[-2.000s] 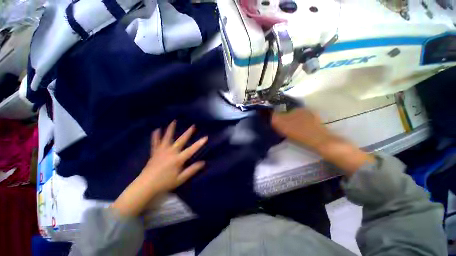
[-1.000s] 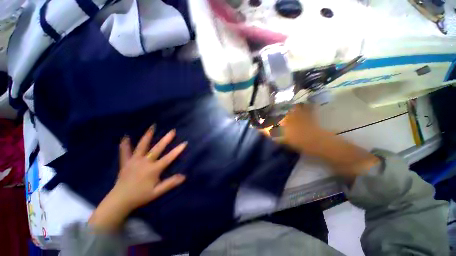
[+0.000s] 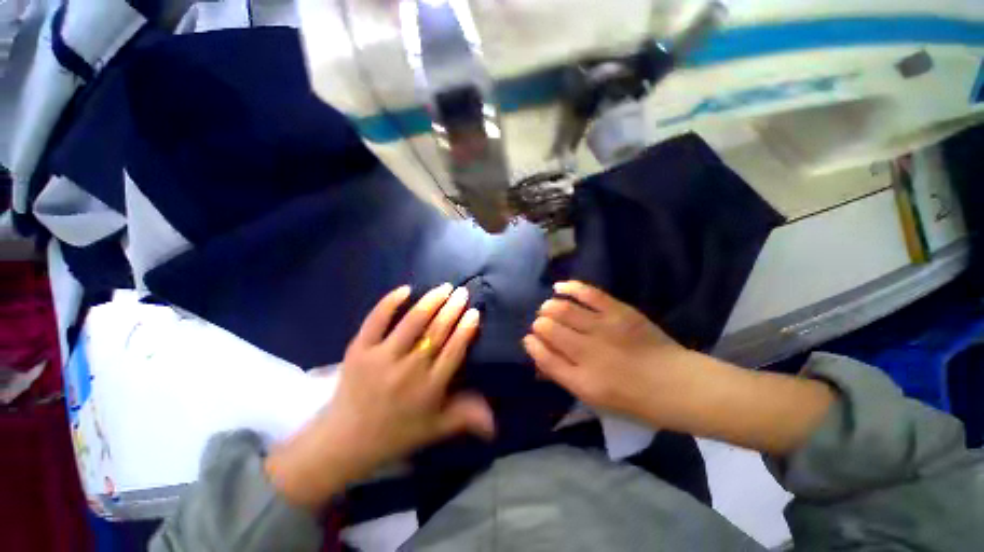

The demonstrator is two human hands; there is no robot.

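A navy panel (image 3: 281,259) lies across the machine bed and passes under the head of the white sewing machine (image 3: 755,108). Part of it (image 3: 669,232) spreads to the right of the presser foot (image 3: 502,221). The cloth near the foot looks pale under the lamp. My left hand (image 3: 405,367) lies on the navy cloth just in front of the foot, with its fingers close together and thumb apart. My right hand (image 3: 604,350) is beside it to the right, its fingers curled on the cloth. Whether the fingers pinch the cloth is hard to tell.
White and navy garment pieces (image 3: 81,216) are heaped at the left. A white printed board (image 3: 103,453) lies at the table's left edge, with red cloth (image 3: 38,431) beyond it. A yellow-orange tool (image 3: 910,221) lies at the right. A blue basket (image 3: 917,361) is at the lower right.
My right hand has moved from beside the needle down toward me, and my left hand has moved right, closing its spread fingers. Navy cloth now spreads right of the foot.
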